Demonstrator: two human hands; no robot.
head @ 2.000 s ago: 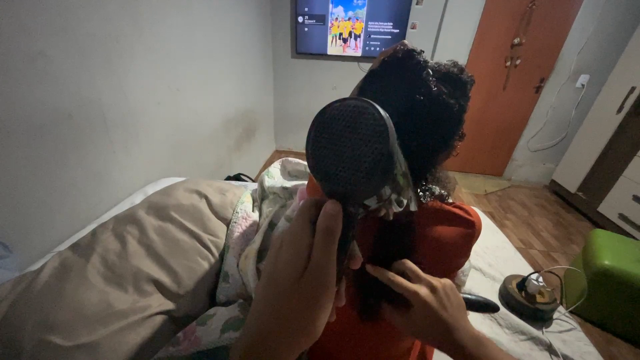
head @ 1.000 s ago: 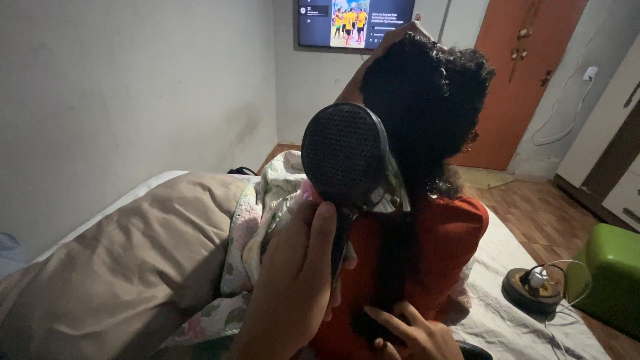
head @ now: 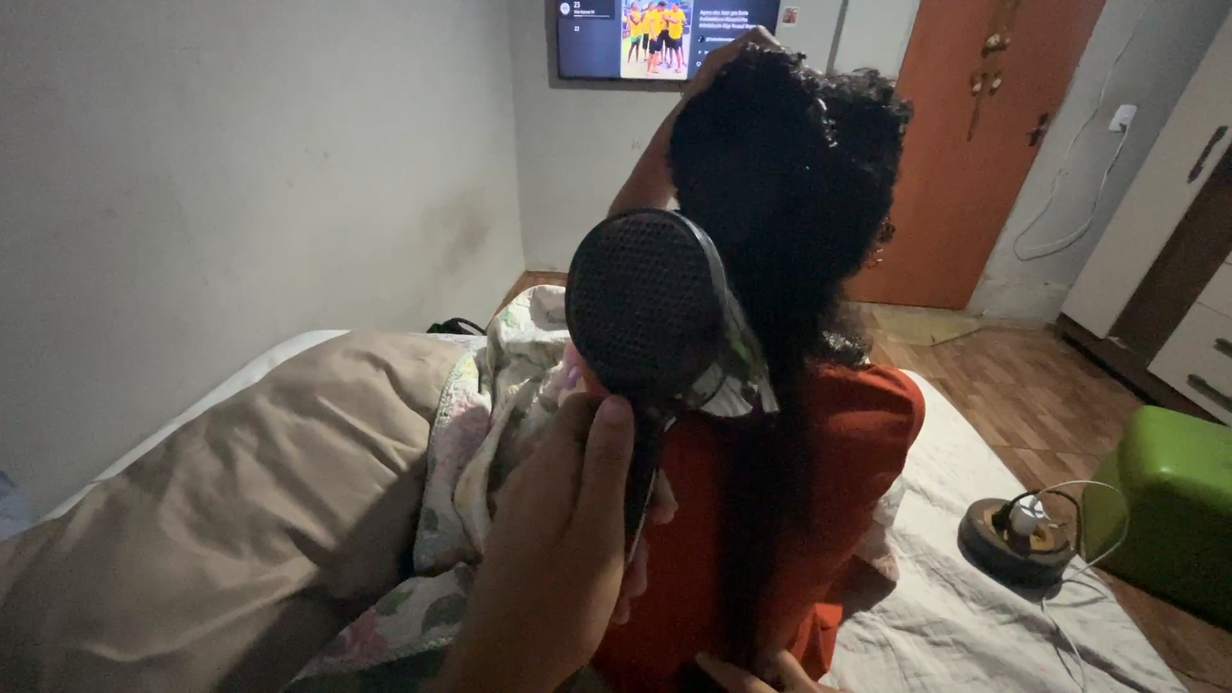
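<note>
My left hand is wrapped around the handle of a black hair dryer, whose round perforated rear grille faces me. A person in a red shirt sits with their back to me, one arm raised to their dark curly hair. A long, straighter lock hangs down the back, beside the dryer's nozzle end. At the bottom edge, the fingers of my right hand are at the lower end of this lock; the rest of the hand is out of frame, and its grip is unclear.
A beige cover and a floral quilt lie at left on the bed. On the white sheet at right rests a round power strip reel with plugs and cables. Beyond are a green stool, a wardrobe, an orange door and a television.
My right hand has moved down along the lock to the bottom edge of the view. The person's raised arm now shows more beside their hair. My left hand still holds the dryer.
</note>
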